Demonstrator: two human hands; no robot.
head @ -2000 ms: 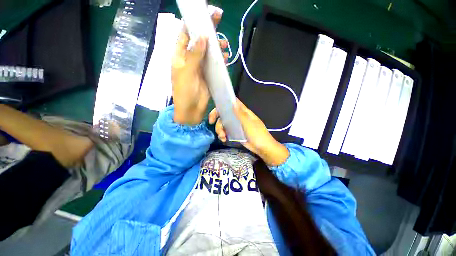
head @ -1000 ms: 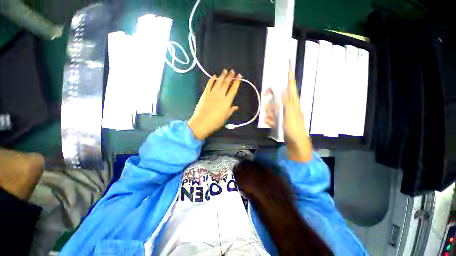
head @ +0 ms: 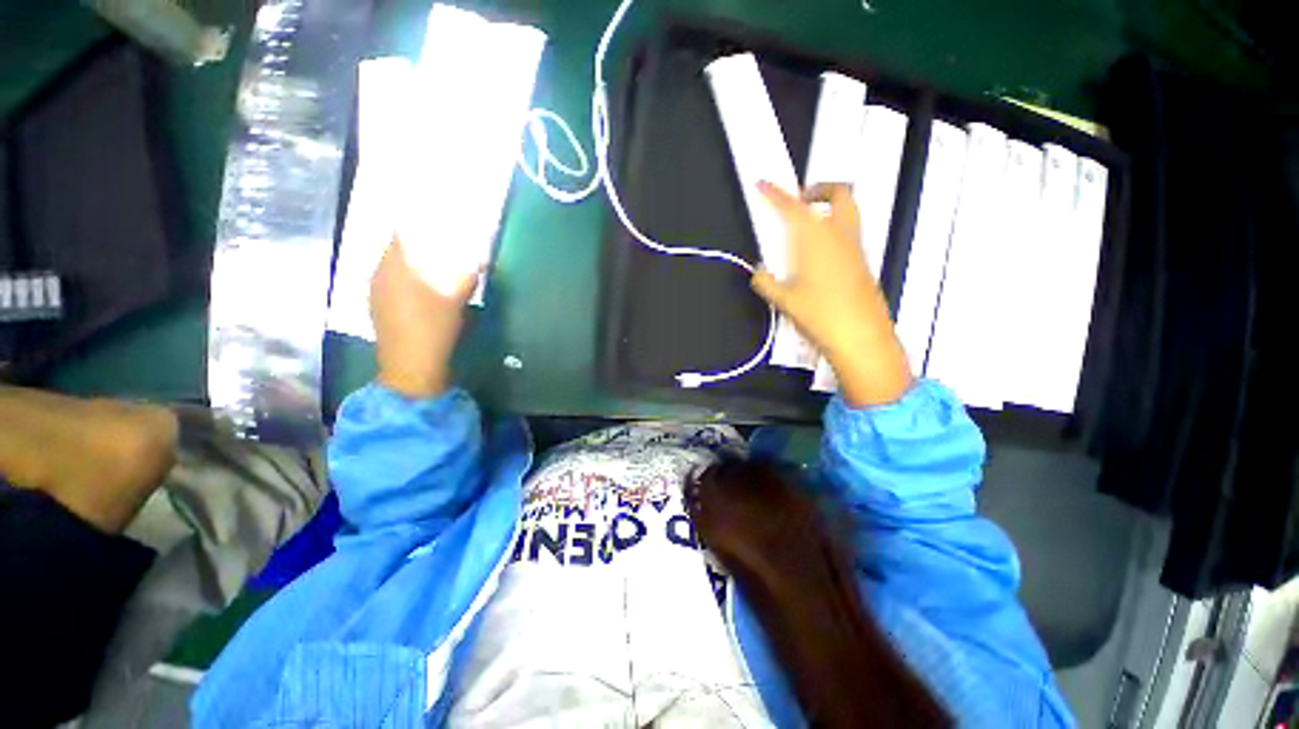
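My left hand (head: 416,321) is at the near end of the glaring white pile and grips a white light bar (head: 463,157) there; its fingertips are partly hidden. My right hand (head: 833,278) is over the black tray (head: 691,157), with thumb and fingers around a white light bar (head: 748,121). This bar slants, its far end leaning left of the bars beside it. A thin white cable (head: 655,245) crosses the tray's left part, its plug (head: 692,380) near the front edge.
More white bars (head: 976,271) lie side by side right of the tray divider. A long silvery perforated sheet (head: 278,242) stands left of the pile. Cable loops (head: 559,154) lie between pile and tray. A neighbour's arm (head: 107,456) is at the left edge. Dark cloth (head: 1197,328) hangs at right.
My left hand has moved left from the cable to the white pile. My right hand has changed from an upright pose beside a bar to a grasp, and a bar there now slants left.
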